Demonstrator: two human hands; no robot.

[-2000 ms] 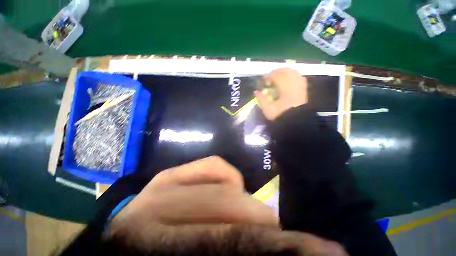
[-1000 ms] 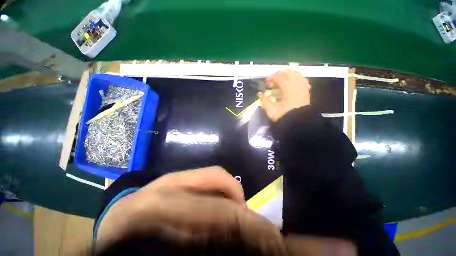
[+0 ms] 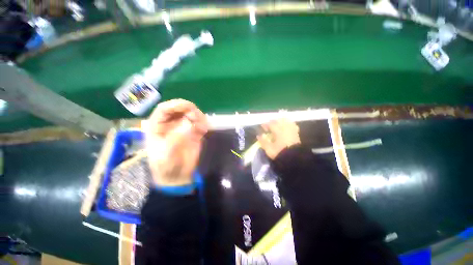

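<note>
My left hand is blurred and raised over the right part of the blue parts bin, near the mat's far left corner. Its fingers look curled, and I cannot tell if they hold anything. My right hand rests near the far edge of the black printed mat, fingers curled; what is in it cannot be made out. An electronic unit in a white housing lies on the green belt just beyond my left hand, with its clear plastic bag trailing away to the upper right. Small metal parts fill the bin.
Another electronic unit lies on the green belt at the far right. A grey bar slants in at the left. Cardboard edging stands beside the bin. White tape borders the mat. A blue object shows at the lower right.
My left hand has moved from close in front of me forward to the belt's near edge. The view has tilted up. The left unit has moved right along the belt. My right hand stays at the mat's far edge.
</note>
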